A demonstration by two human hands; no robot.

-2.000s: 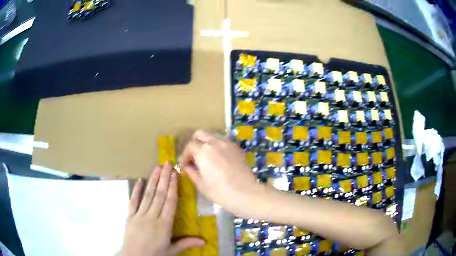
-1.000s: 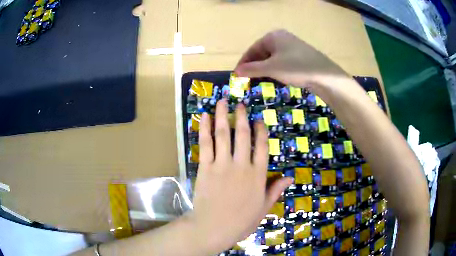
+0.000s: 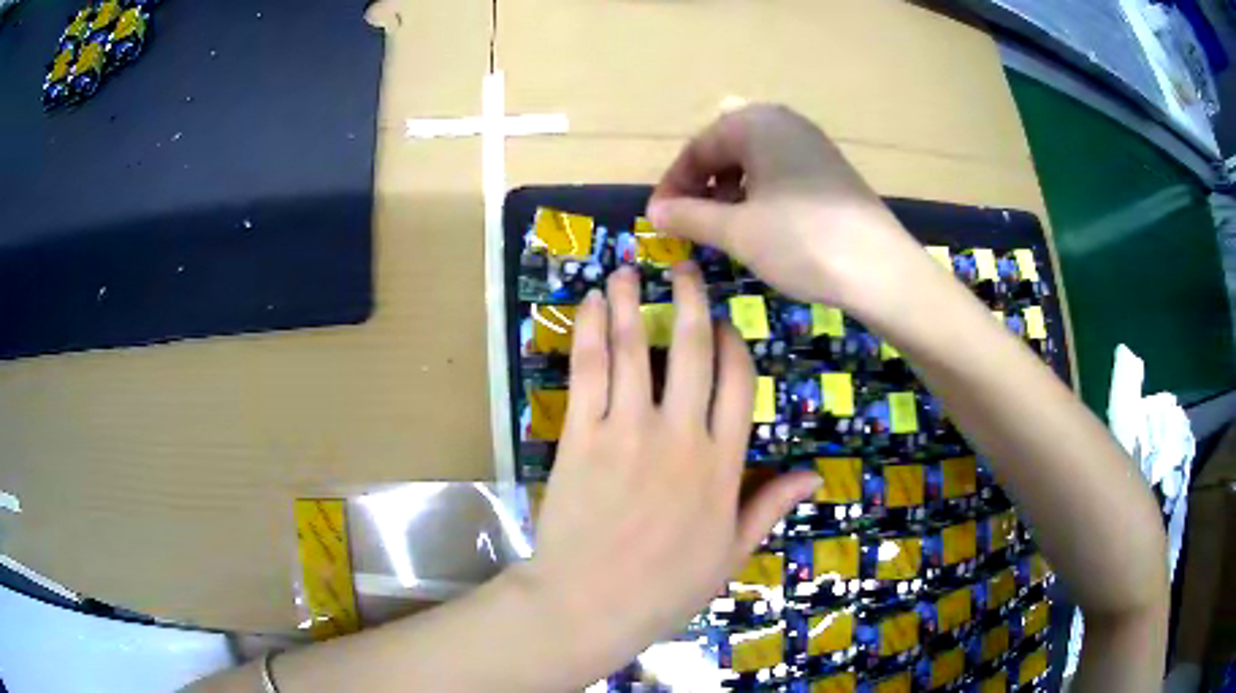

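My right hand (image 3: 800, 196) reaches over the far edge of the black foam tray (image 3: 510, 406). Its thumb and fingertips pinch the upper edge of an amber tape piece (image 3: 663, 245) on the second transformer of the far row. My left hand (image 3: 651, 433) lies flat over the boards, fingers spread, fingertips just in front of that transformer. It covers several boards. Amber tape also covers the left end transformer (image 3: 563, 233). Some transformers (image 3: 748, 317) show pale yellow tops; the nearer rows are amber.
A long amber tape strip (image 3: 325, 562) lies on clear release film (image 3: 434, 528) left of the tray. A second black mat (image 3: 190, 203) at upper left holds several loose boards (image 3: 92, 48). White tape (image 3: 491, 127) crosses the cardboard. Crumpled white strips (image 3: 1152, 433) hang at the right.
Both hands have moved from the tape strips to the tray's far left part. Since one second ago, the tape piece has gone from raised and shiny to lying flatter on the transformer.
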